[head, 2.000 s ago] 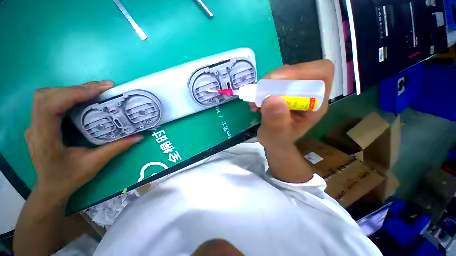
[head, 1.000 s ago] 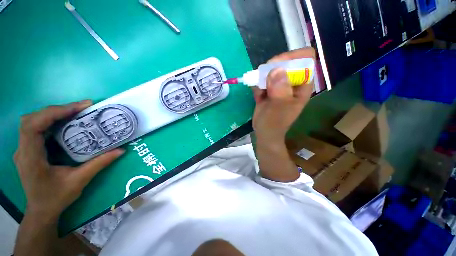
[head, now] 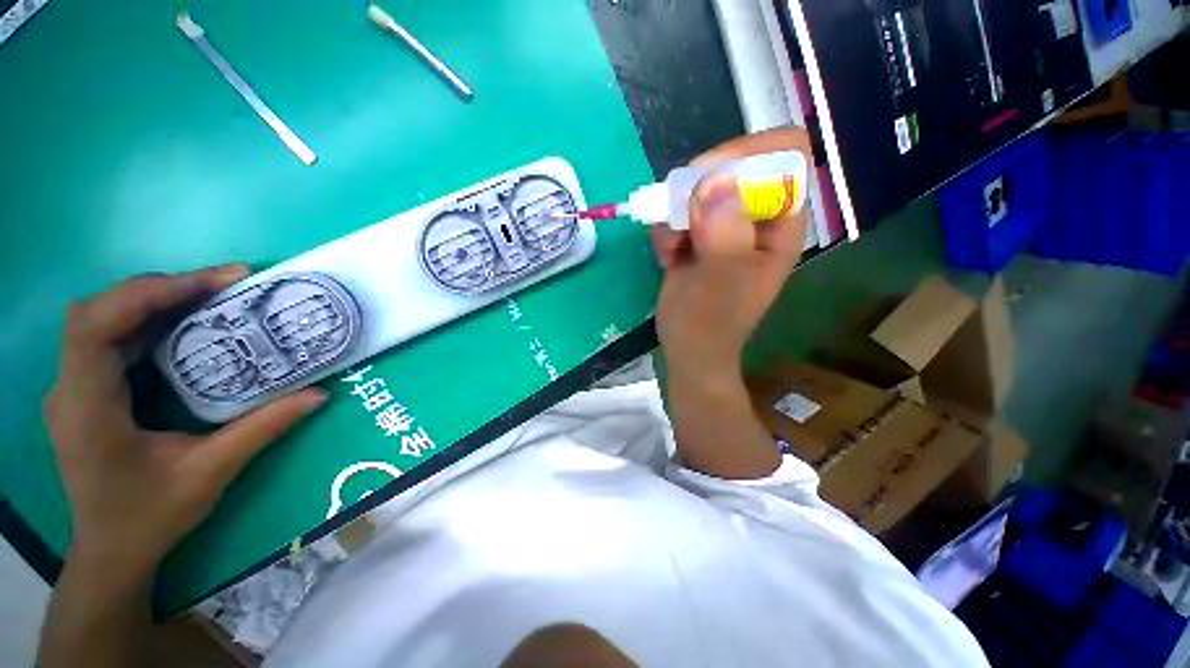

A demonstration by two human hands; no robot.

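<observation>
The long pale holding block [head: 392, 277] lies tilted on the green mat. One double-round grey part [head: 266, 335] sits in its left end and another double-round grey part [head: 501, 234] in its right end. My left hand [head: 157, 392] grips the block's left end, thumb on the near side and fingers on the far side. My right hand [head: 731, 248] holds the white glue bottle [head: 773, 187] with its yellow label. The bottle's red-pink tip points left, at the right circle of the right grey part. Whether the tip touches it, I cannot tell.
Two thin sticks, a longer one [head: 251, 91] and a shorter one [head: 424, 55], lie on the mat [head: 118, 170] beyond the block. The black printed sheet [head: 940, 91] is at the right. A cardboard box [head: 887, 431] and blue bins [head: 998, 202] stand below the bench at the right.
The block and mat show further left in the view than two seconds ago. The bottle tip has moved from the right part's left circle to its right circle. My left hand still grips the block.
</observation>
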